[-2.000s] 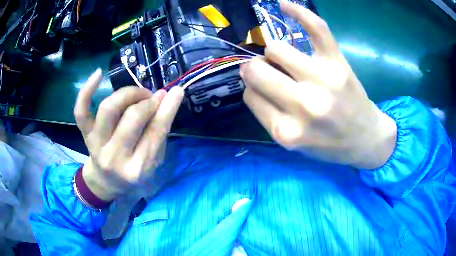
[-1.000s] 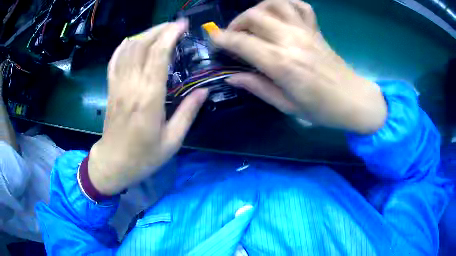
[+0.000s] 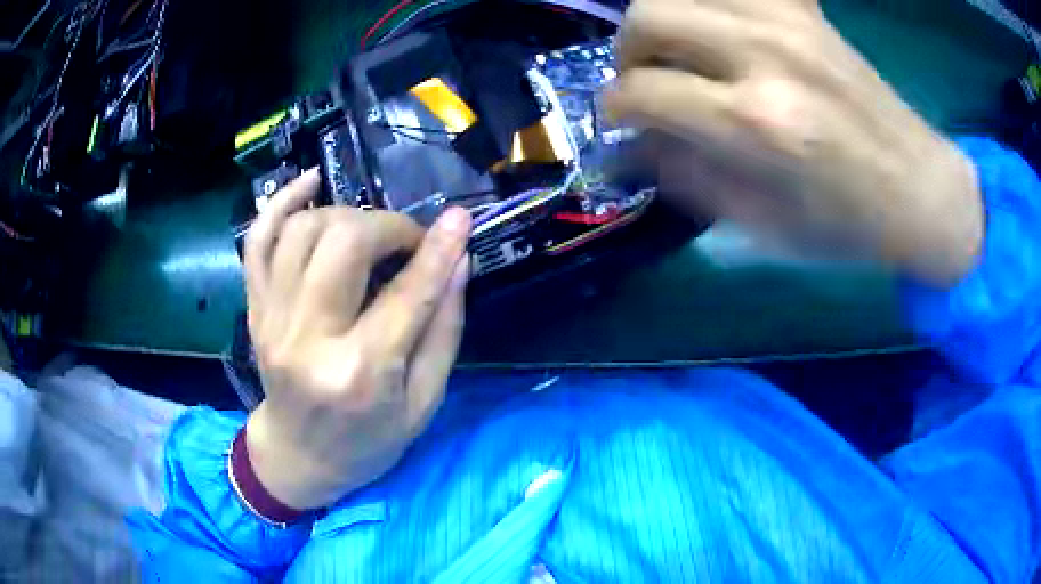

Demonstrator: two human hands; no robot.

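Note:
A black electronic unit (image 3: pixel 411 165) lies in front of me, with amber tape (image 3: pixel 443 105) on its black cover. A blue board (image 3: pixel 577 69) shows at its right end and a green board with a yellow block (image 3: pixel 263 135) at its left. My left hand (image 3: pixel 354 308) is at the near left side, with thumb and fingertip pinched on a wire bundle (image 3: pixel 519 208) that runs right along the near edge. My right hand (image 3: pixel 776 126) is over the right end, partly blurred; its fingertips cover part of the board, and whether they hold anything is hidden.
More dark units with loose coloured wires (image 3: pixel 109 91) stand at the upper left on the green bench top (image 3: pixel 171 274). Red and pale leads (image 3: pixel 400 17) arch behind the unit. A pale sleeve of another person (image 3: pixel 69 456) is at the lower left.
My left hand has moved down and pinches the bundle. My right hand has moved right, off the cover, to the board end. The tape and blue board are uncovered.

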